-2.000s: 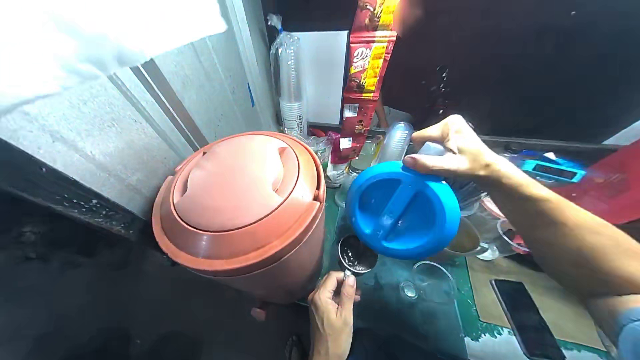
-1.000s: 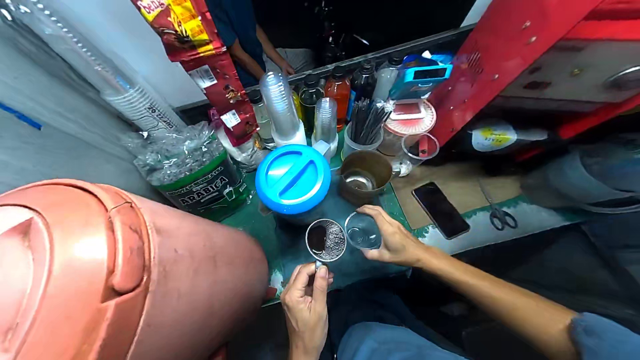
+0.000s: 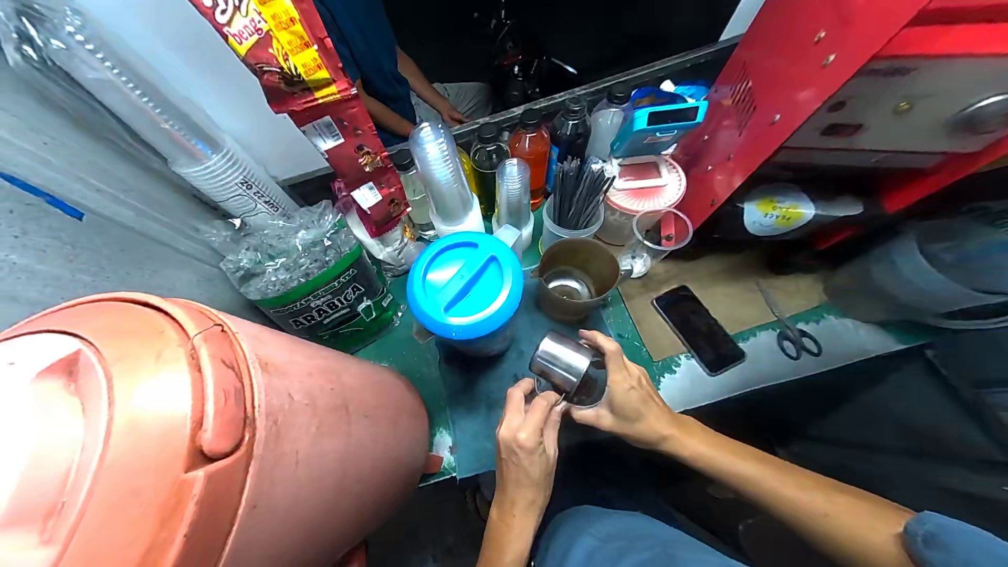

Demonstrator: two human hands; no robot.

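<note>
My left hand (image 3: 529,429) grips the handle of a small stainless steel cup (image 3: 561,361), which is tipped sideways with its mouth at a clear plastic cup (image 3: 592,387). My right hand (image 3: 626,394) holds that plastic cup, and dark contents show inside it. Just behind the hands stand a pitcher with a blue lid (image 3: 465,285) and a brownish metal pot (image 3: 577,277). Farther right, a smartphone (image 3: 698,329) lies on brown cardboard (image 3: 661,291).
A large orange drink cooler (image 3: 331,378) fills the lower left. Behind are a green bag (image 3: 335,307), stacked plastic cups (image 3: 443,177), bottles (image 3: 530,153), black straws (image 3: 580,193) and a blue device (image 3: 660,126). Scissors (image 3: 790,331) lie right. A person (image 3: 378,63) is beyond the counter.
The metal cup, upright a second ago, has tipped toward the plastic cup. Two seconds ago my right hand was on the blue-lidded pitcher, which now stands on the counter. The view has shifted right.
</note>
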